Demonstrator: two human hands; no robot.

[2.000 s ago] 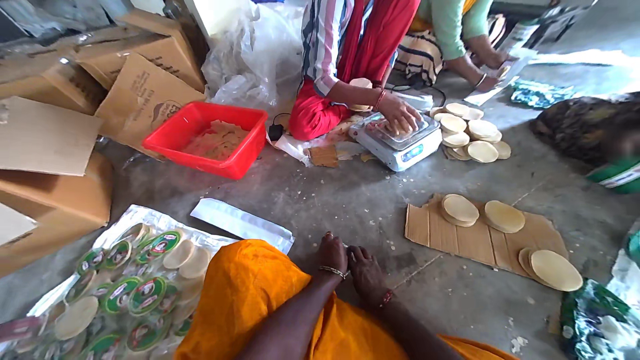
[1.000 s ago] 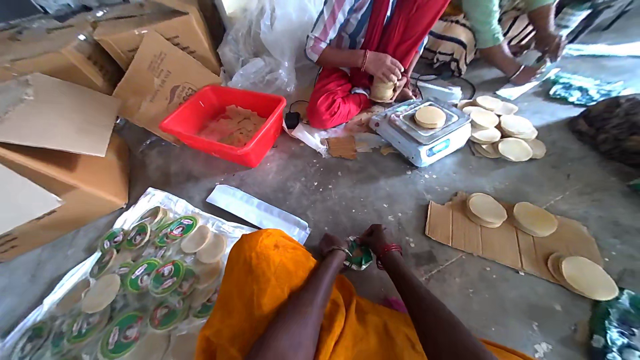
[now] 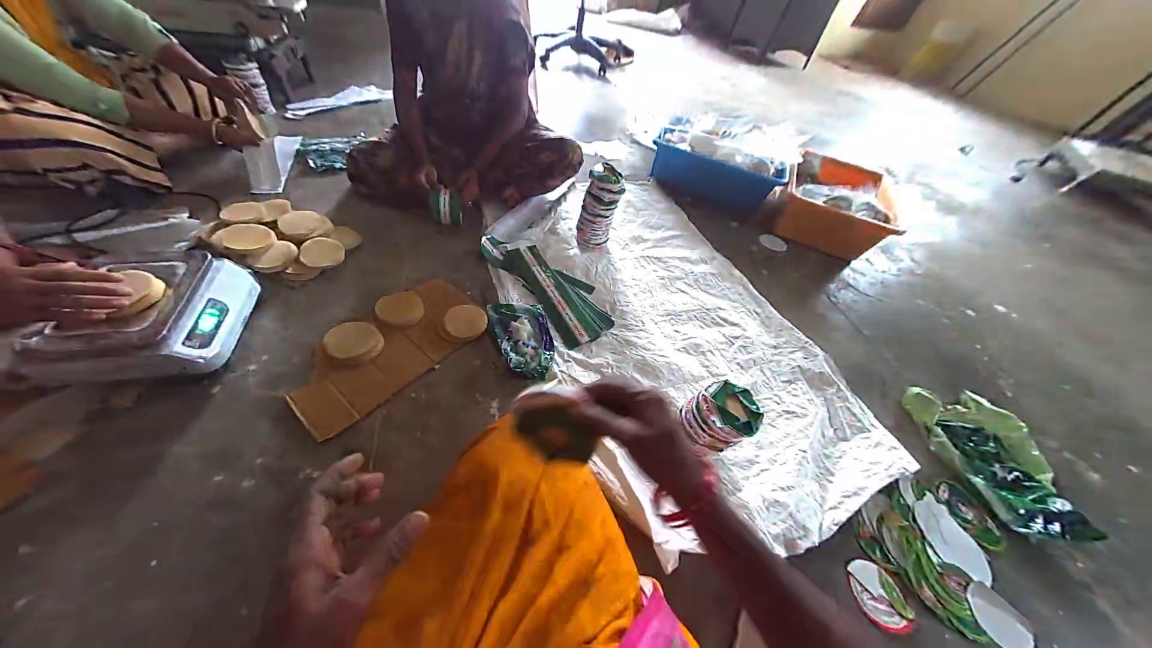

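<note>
My right hand is shut on a blurred, dark green packet with a pale top, over the orange cloth on my knee. With its palm up and fingers apart, my left hand is empty, left of the knee. A wrapped stack of discs stands on the silvery sheet just beyond my right hand, and a taller wrapped stack rises at the sheet's far end. Green printed strips fan out there beside a green plastic packet. Stacks of pale flat discs rest on a cardboard piece.
At left, a co-worker's hand presses discs on a weighing scale; loose disc piles lie beyond. Other people sit ahead. A blue crate and an orange crate stand far right. Round printed labels and a green plastic bag lie near right.
The view has swung right. My hands, together near the floor one second ago, are now apart and raised, the right one holding a packet. A third disc stack pile is now separate on the cardboard.
</note>
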